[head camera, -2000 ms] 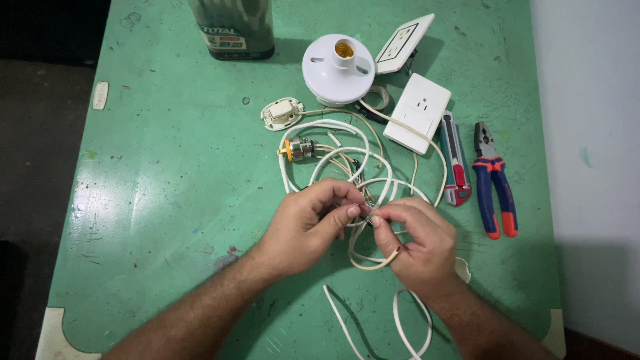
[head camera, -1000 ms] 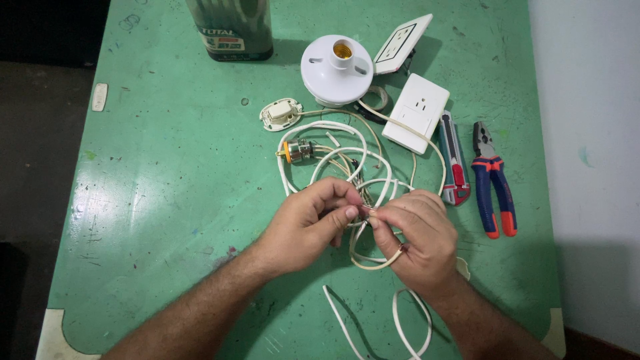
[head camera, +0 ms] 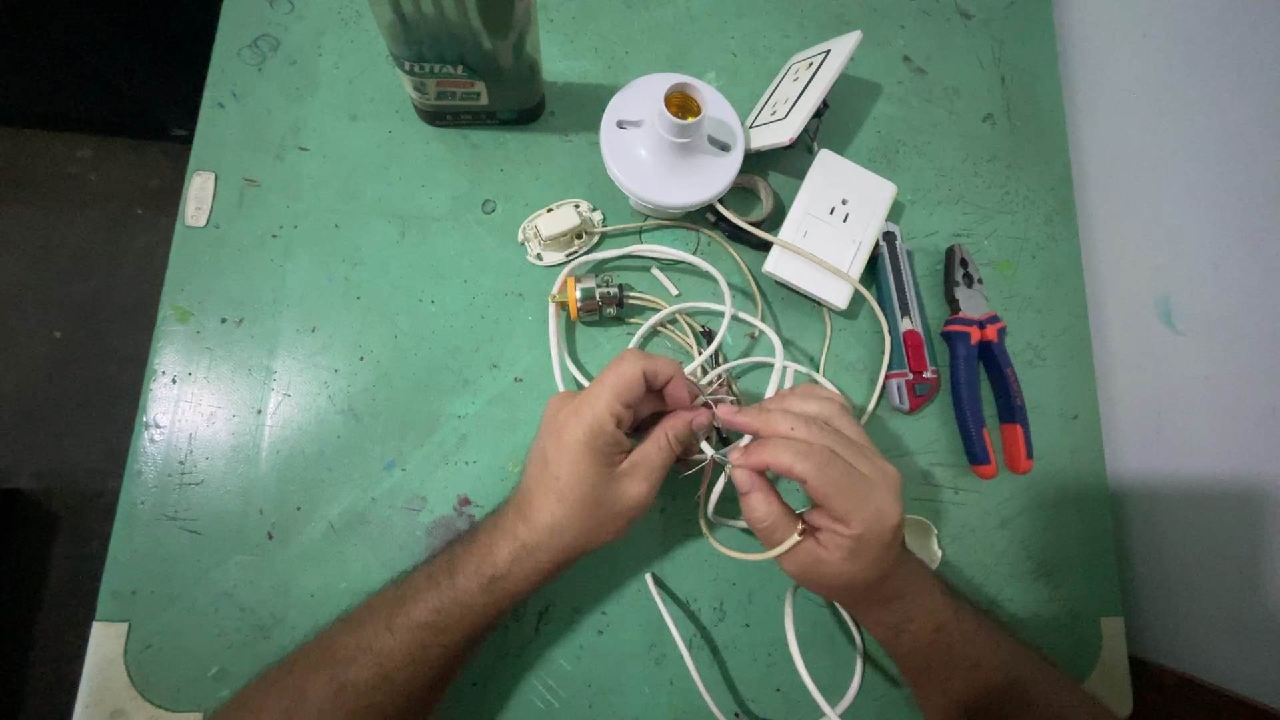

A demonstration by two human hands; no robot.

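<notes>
My left hand [head camera: 625, 450] pinches thin bare wire strands between thumb and forefinger. Close on its right, my right hand [head camera: 820, 470] grips the stripped end of a cable [head camera: 745, 553], which loops below the fingers; its bare strands show between the two hands. Behind them lies a tangle of white cable [head camera: 640, 252] with a metal and orange power plug [head camera: 592, 298]. A cream inline switch [head camera: 560, 230] with its inside exposed sits at the upper left of the coil. Farther back stands a white lamp holder [head camera: 660, 150] with a cable running from it.
Two white outlet plates [head camera: 835, 228], one tilted [head camera: 805, 90], are at the upper right beside a tape roll [head camera: 755, 200]. A utility knife [head camera: 907, 330] and combination pliers [head camera: 980, 370] lie right of them. A dark green container [head camera: 465, 70] stands at the back, a cream cover [head camera: 922, 540] by my right wrist.
The fingers of my right hand have spread somewhat, and bare wire strands now show between the hands. My left hand has stayed in about the same place.
</notes>
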